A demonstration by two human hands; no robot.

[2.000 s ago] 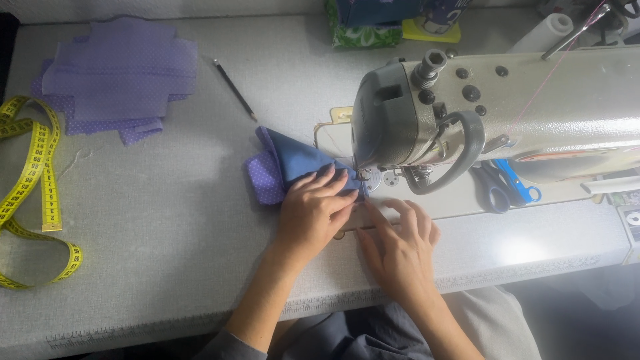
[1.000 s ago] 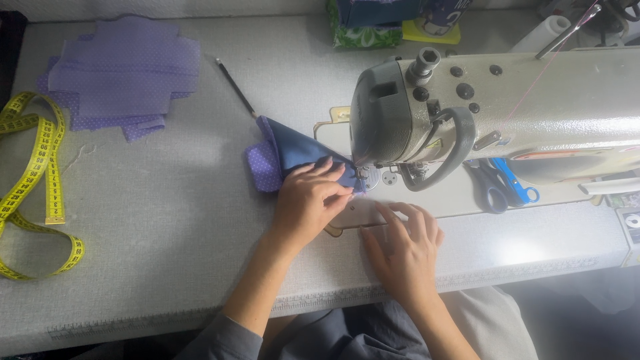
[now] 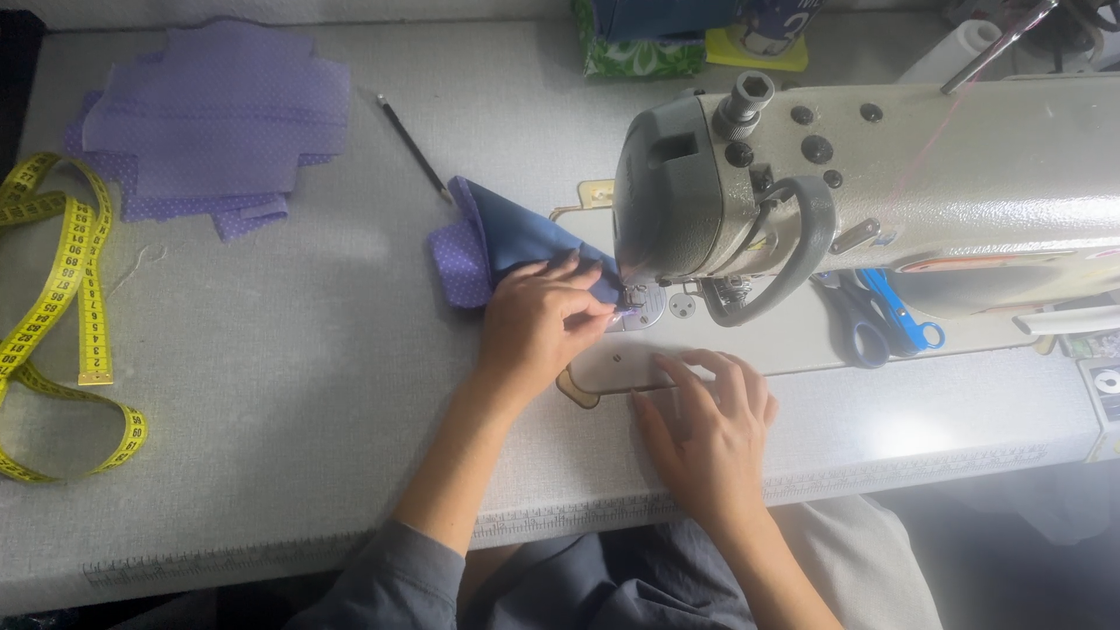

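Note:
Dark blue fabric (image 3: pixel 534 229) with a purple dotted layer (image 3: pixel 461 267) lies folded to a point at the presser foot (image 3: pixel 632 298) of a sewing machine (image 3: pixel 840 175). My left hand (image 3: pixel 547 324) rests on the blue fabric, thumb and forefinger together at its edge, just left of the foot. Part of the fabric is hidden beneath that hand. My right hand (image 3: pixel 709 420) lies on the front of the machine's bed plate (image 3: pixel 612 363), fingers apart, holding nothing and not touching the fabric.
Purple dotted fabric pieces (image 3: pixel 219 114) lie stacked at the back left, beside a yellow tape measure (image 3: pixel 74 262). A pencil (image 3: pixel 414 147) points toward the blue fabric. Blue-handled scissors (image 3: pixel 901 315) and dark-handled scissors (image 3: pixel 862 332) lie under the machine arm. A thread cone (image 3: pixel 958 52) stands behind.
My right hand has drawn back from the fabric edge toward the table's front. My left hand remains on the blue fabric beside the presser foot.

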